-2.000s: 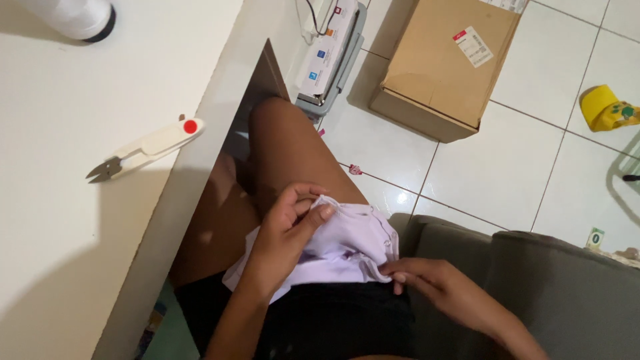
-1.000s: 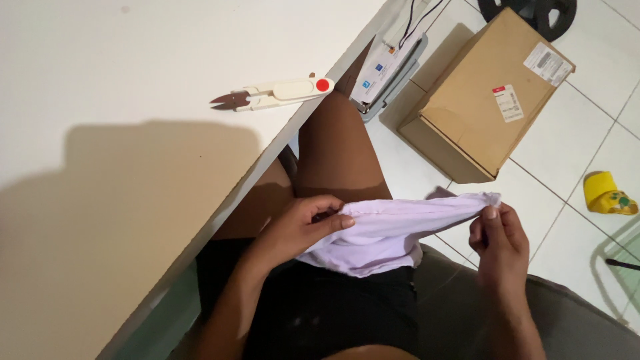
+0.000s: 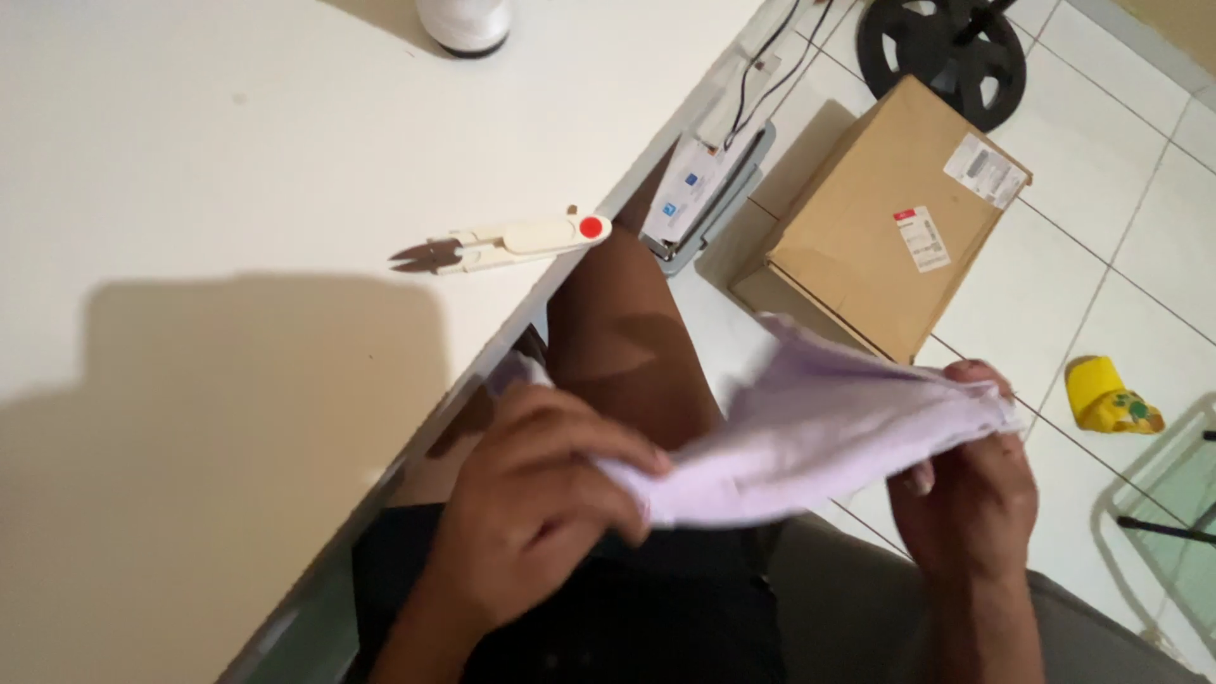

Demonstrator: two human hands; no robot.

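A piece of pale lilac fabric is stretched above my lap between both hands. My left hand pinches its left end between thumb and fingers, and my right hand grips the gathered right end. The cloth is partly blurred, and one flap of it points up in the middle. On the white table lies a pair of thread snips with cream handles, a red dot and dark blades pointing left, close to the table's edge and away from both hands.
The white table fills the left side, with a white thread cone at its top. On the tiled floor are a cardboard box, a black wheel-like base, a yellow cloth item and a grey-edged case near cables.
The fabric was bunched low on my lap two seconds ago; now it is raised and pulled out sideways. My right hand has moved away from my left since then. The view has shifted.
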